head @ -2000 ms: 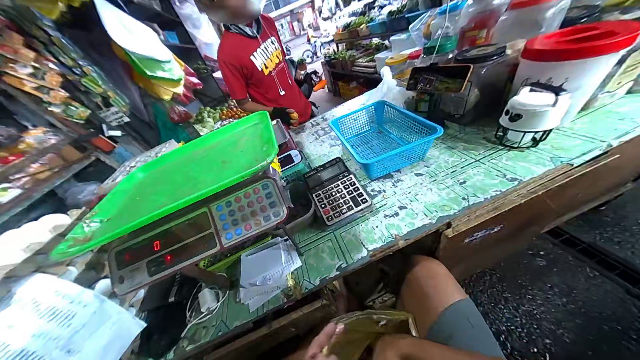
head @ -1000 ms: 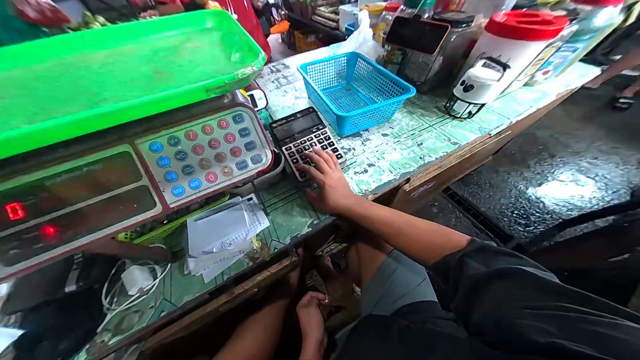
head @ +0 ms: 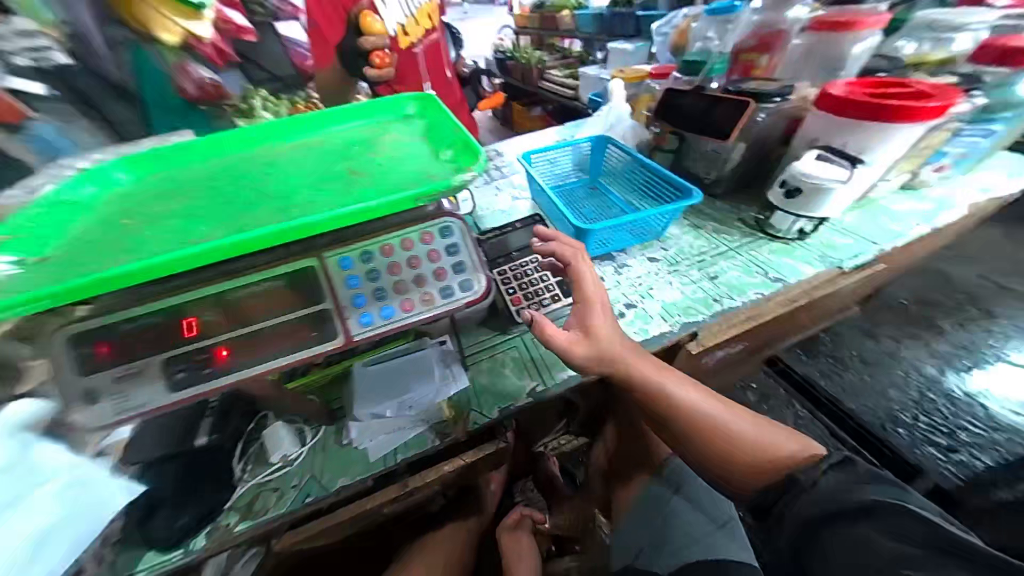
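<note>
My right hand (head: 580, 308) is over the right side of a desktop calculator (head: 524, 276), fingers apart and curved, holding nothing. Low in the view, near my legs, my left hand (head: 522, 524) has its fingers curled; whether anything is inside cannot be seen. Left of the calculator stands a digital weighing scale (head: 408, 272) with a bare green plastic tray (head: 240, 192) on top. Just behind the calculator is a blue plastic basket (head: 604, 192). Loose papers (head: 408, 388) lie in front of the scale's keypad.
A white charger (head: 282, 442) with its cable lies at the counter's front left. On the right stand a small white lantern (head: 808, 192), a phone (head: 704, 114) and a red-lidded container (head: 888, 104). Across the counter, a person in a red shirt (head: 424, 64) holds tomatoes (head: 380, 58).
Two seconds ago both hands were low near my lap. One second ago my right hand was on the calculator's keys; now its fingers are spread and raised. The person opposite is back in view.
</note>
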